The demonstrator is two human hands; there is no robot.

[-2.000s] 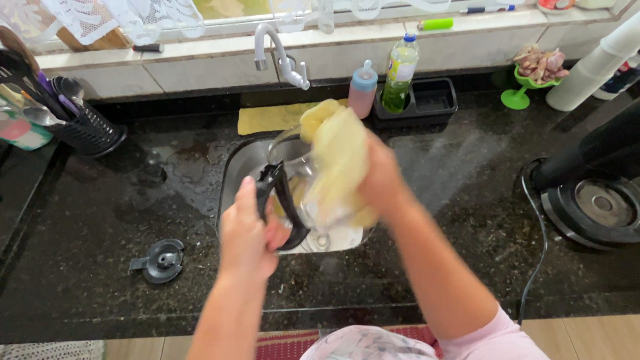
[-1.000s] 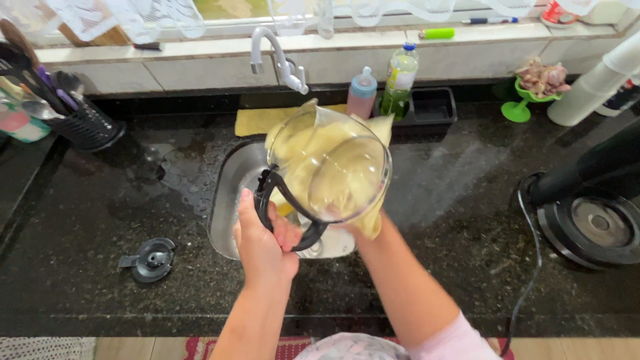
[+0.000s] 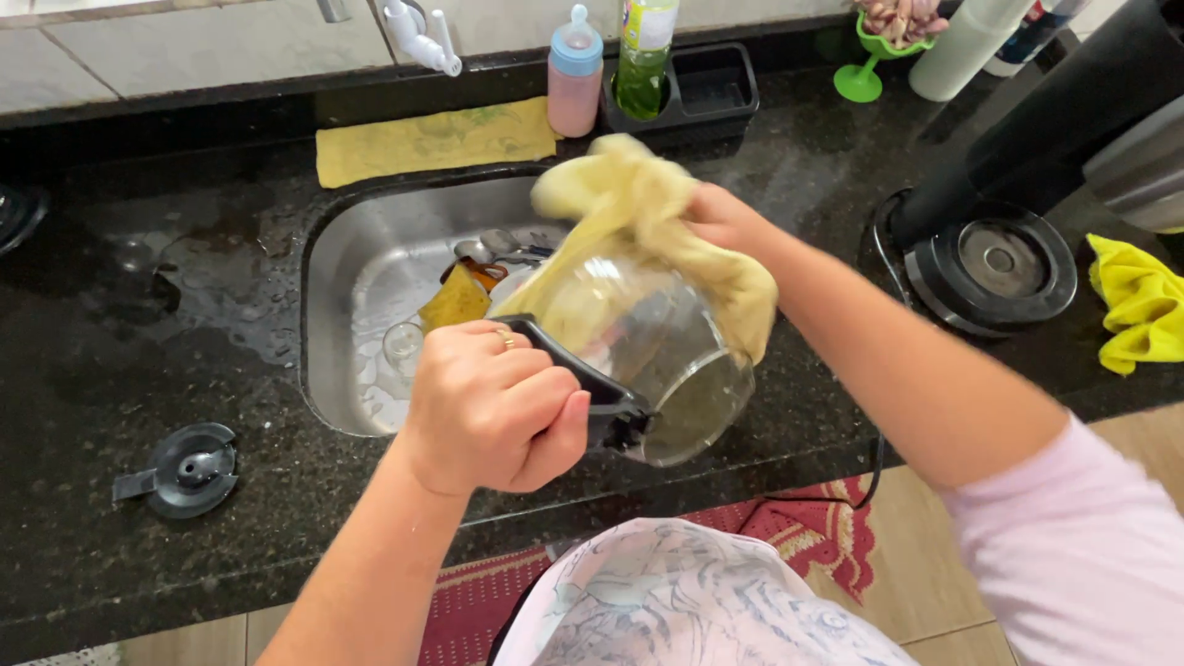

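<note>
My left hand [image 3: 495, 412] is closed round the black handle [image 3: 592, 384] of a glass coffee carafe [image 3: 680, 342]. The carafe is tilted on its side over the sink's right front edge, its rim toward my body. A pale yellow cloth [image 3: 638, 190] lies over the far side of the glass, and my right hand [image 3: 731, 222] presses and grips it there; most of those fingers are hidden by the cloth. On the counter at left lies the carafe's black plastic lid [image 3: 191, 470].
The steel sink [image 3: 347, 277] holds spoons, a yellow sponge [image 3: 455, 298] and a small glass [image 3: 403, 344]. Behind it are a folded yellow cloth [image 3: 435, 141], a baby bottle [image 3: 574, 79] and a soap bottle [image 3: 645, 65] in a black caddy [image 3: 712, 83]. A coffee maker [image 3: 999, 264] stands right.
The carafe has turned from showing its open rim upward to lying on its side. The cloth, inside it a second ago, is now on its outside with my right hand. The view has shifted downward.
</note>
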